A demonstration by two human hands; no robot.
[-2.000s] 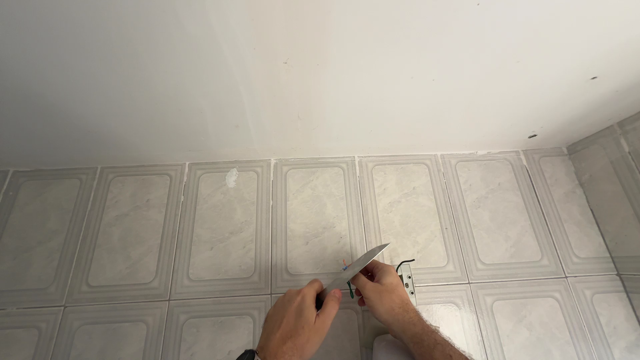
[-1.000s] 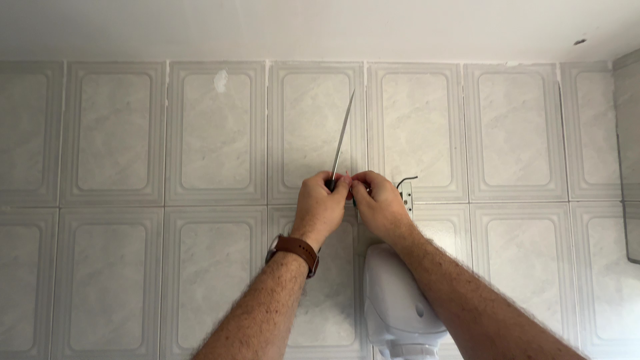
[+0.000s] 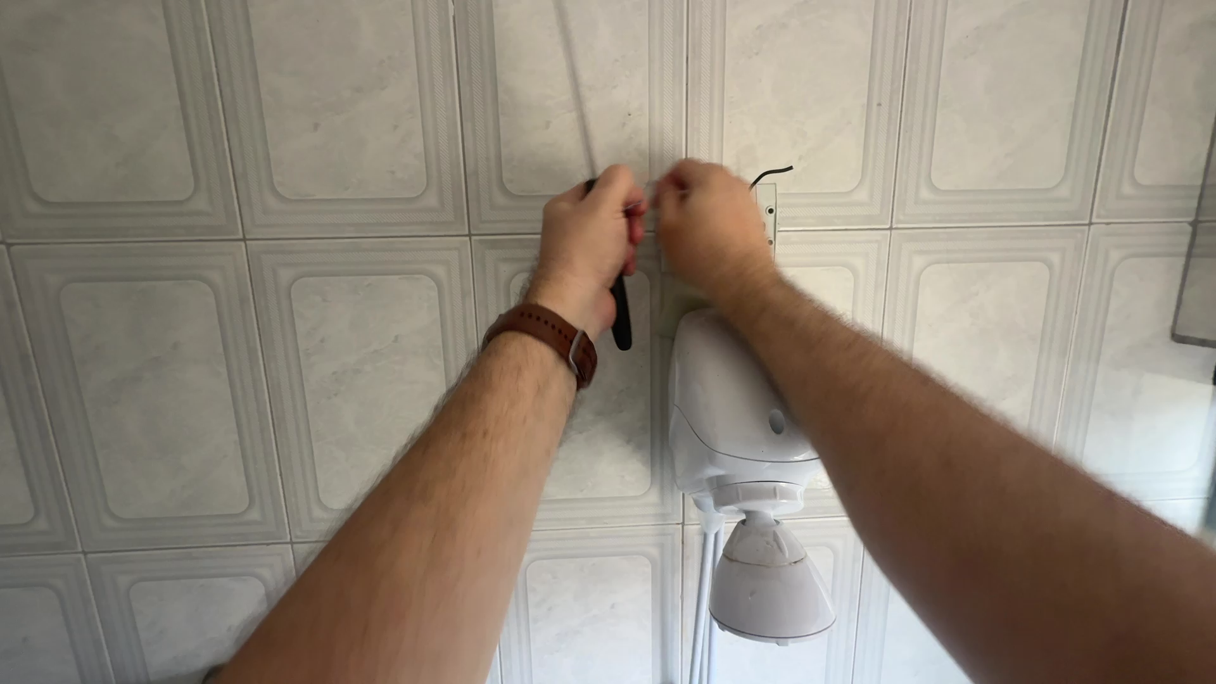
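Note:
My left hand is closed around the black handle of a knife, whose thin blade points up and is blurred. Just to its right, my right hand has its fingertips bent together; what lies between them is blurred and cannot be made out. A metal plate with holes shows on the wall behind the right hand, and a short black wire sticks out above it. Below the right hand hangs a white electric shower head unit, partly hidden by my right forearm.
Marbled wall tiles with grey borders surround the work. White tubes run down beside the shower's lower cone. A dark-edged panel stands at the right edge.
The view has tilted down. The knife, slanted up to the right two seconds ago, now points up and slightly left. A small gap now shows between my hands, which were touching one second ago.

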